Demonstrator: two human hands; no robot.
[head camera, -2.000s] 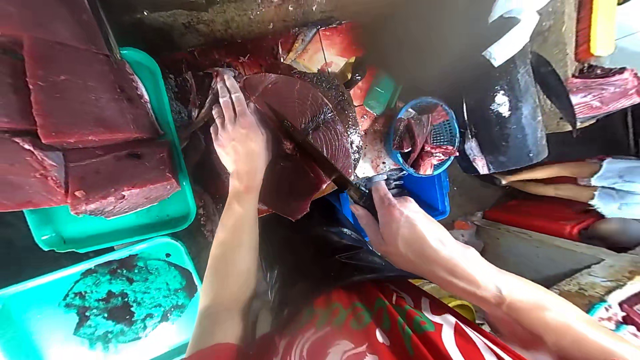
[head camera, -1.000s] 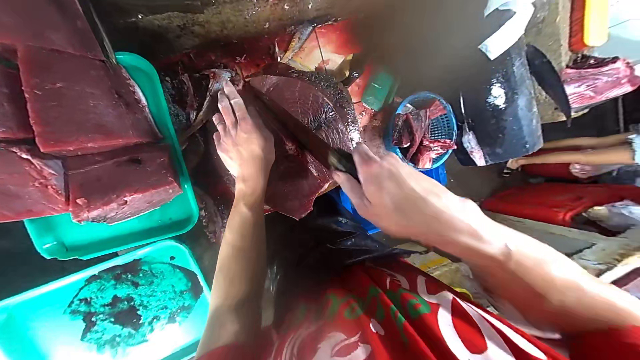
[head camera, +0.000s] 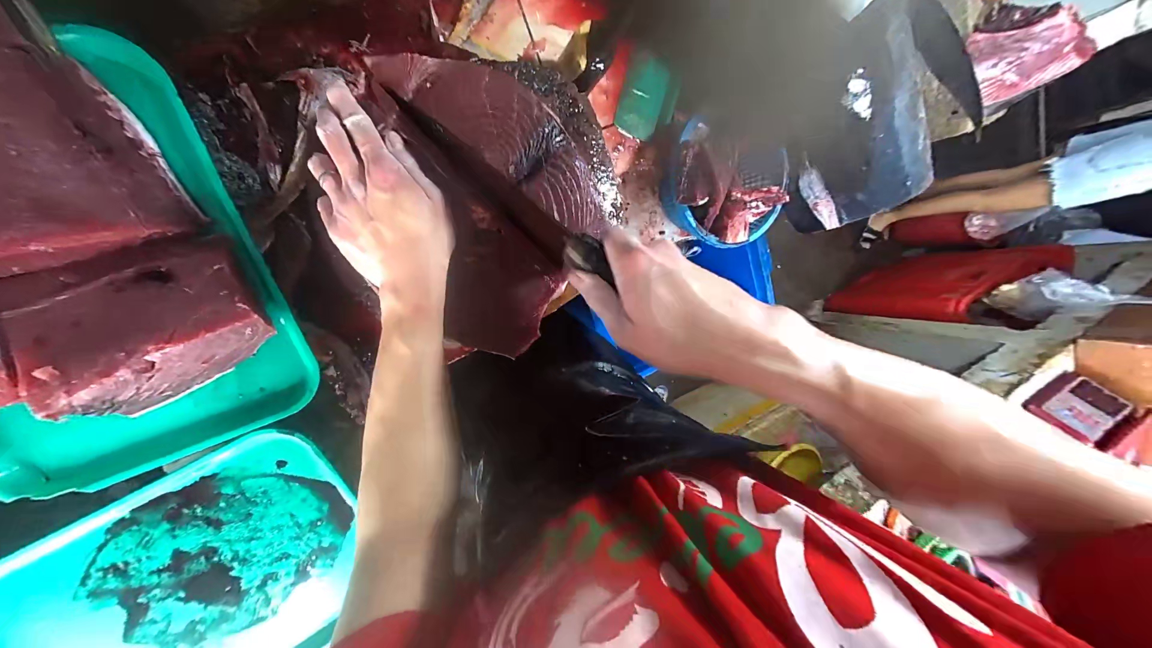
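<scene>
A large piece of dark red fish meat, with pale rings on its cut face, lies in front of me. My right hand grips the dark handle of a long knife; the blade runs up and left along the meat, its edge partly hidden in or against the flesh. Flat on the left part of the fish rests my left hand, fingers slightly apart and pointing away from me, with a ring on one finger. Its fingertips are by a pale, torn bit of the fish.
Thick red meat blocks fill a green tray at the left. Below it lies a second green tray stained with blood. Right of the fish stand a blue basket of scraps and a blue container. A person's legs show at far right.
Since two seconds ago, my right hand has moved up and left with the knife, toward the fish. My left hand stays on the meat. The person at the right has shifted.
</scene>
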